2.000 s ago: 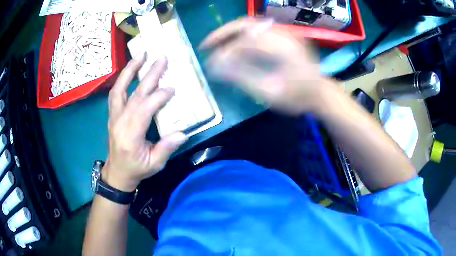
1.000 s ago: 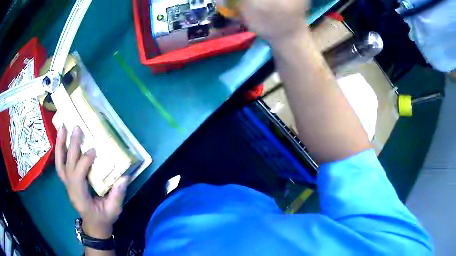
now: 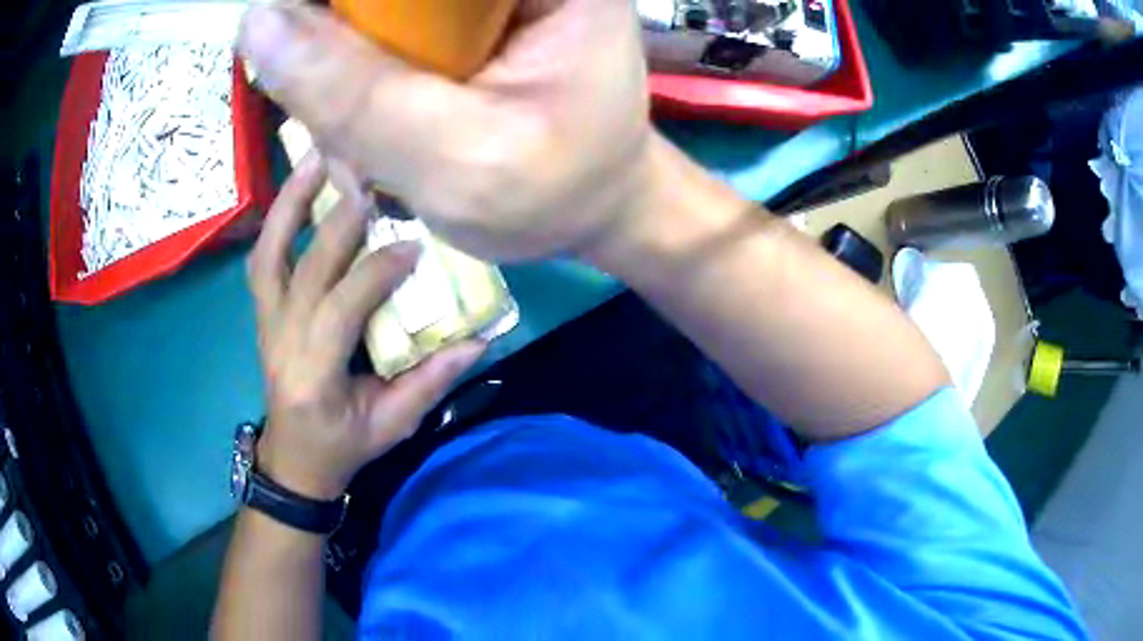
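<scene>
My right hand (image 3: 501,150) is closed around the orange body of the electric screwdriver (image 3: 433,28) at the top centre. The driver's tip is hidden by the hand. My left hand (image 3: 332,319) lies with spread fingers on the cream-yellow assembly fixture (image 3: 470,294), its thumb at the near end. A white arm unit (image 3: 424,291) lies in the fixture under my fingers, partly covered. The round far end of the fixture is hidden behind my right hand.
A red bin of small white strips (image 3: 157,163) stands at the left. The screw feeder (image 3: 740,38) sits in a second red tray (image 3: 765,103) at the upper right. A black foam rack (image 3: 75,413) is at far left. A metal flask (image 3: 971,210) and white cloth (image 3: 946,319) lie on the right shelf.
My right hand has moved with the driver from the screw feeder back to above the fixture. My left hand remains on the fixture. The camera view has swung back left.
</scene>
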